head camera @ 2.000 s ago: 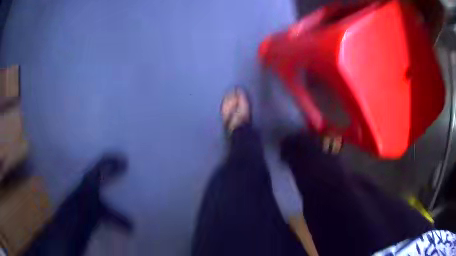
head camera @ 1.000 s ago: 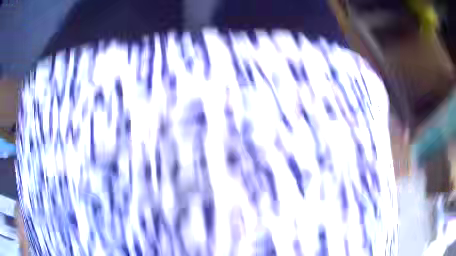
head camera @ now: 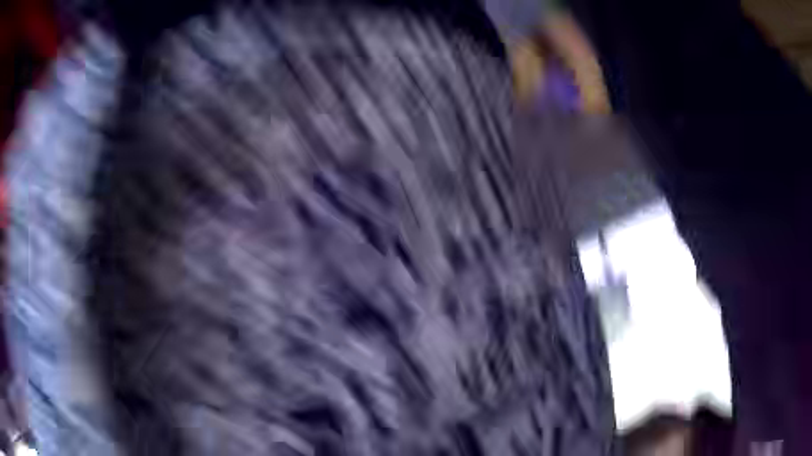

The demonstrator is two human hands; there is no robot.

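Patterned grey and dark cloth [head camera: 374, 258], apparently the front of my clothing, fills most of the view and is strongly blurred. A small skin-toned shape, perhaps my right hand [head camera: 561, 67], shows at the upper right, with a purple-blue spot [head camera: 562, 90] on it. Blur hides its fingers and whether it holds anything. My left hand is not in view. No work piece can be made out.
A bright white area [head camera: 663, 312] lies to the right, beside a large dark area [head camera: 712, 160]. A blurred red thing [head camera: 28, 31] is at the upper left edge. A brown thing [head camera: 788, 31] is at the upper right corner.
The view has swung from the grey-blue floor, my feet and the red stool to patterned clothing. The cloth now looks darker, and a bright area has appeared on the right.
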